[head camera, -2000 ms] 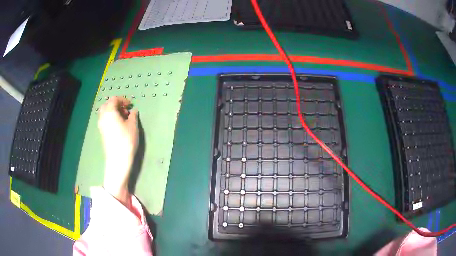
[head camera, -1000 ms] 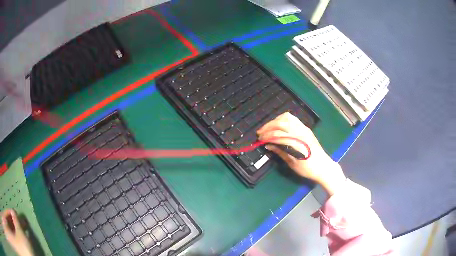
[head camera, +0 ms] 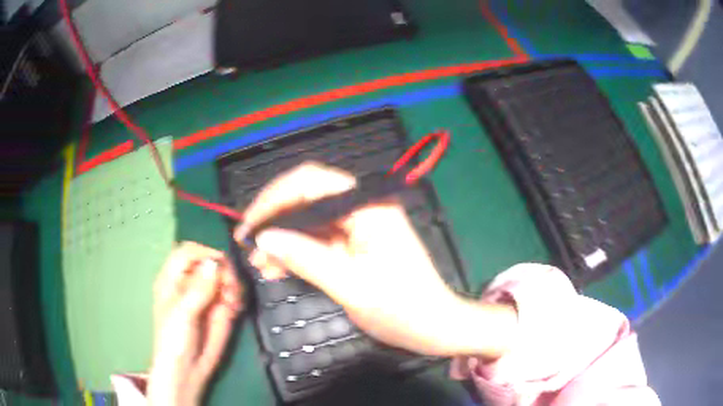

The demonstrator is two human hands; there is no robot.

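My right hand (head camera: 349, 254) is over the centre blister tray (head camera: 305, 317), closed around a black pen-shaped tool (head camera: 333, 208) with a red hose looping from its rear end. The tool's tip points left, toward my left hand; the tip itself is too blurred to tell. My left hand (head camera: 194, 293) is at the right edge of the light green pad (head camera: 111, 293), just left of the centre tray, with fingers curled together. Whether it pinches a small part is hidden by blur. Bright dots show in the tray's near-left pockets. The pad bears rows of tiny parts (head camera: 119, 212).
The right tray stack (head camera: 575, 158) has a white label. White sheets (head camera: 690, 151) are stacked at the far right. A black rear tray (head camera: 309, 32) and white paper (head camera: 158, 67) lie at the back. Part of the left tray stack (head camera: 20, 309) shows. The red hose (head camera: 131, 123) crosses the pad.
The view has swung back left. My right hand has moved from the right tray stack to above the centre tray. My left hand is now close to it, near the pad's right edge.
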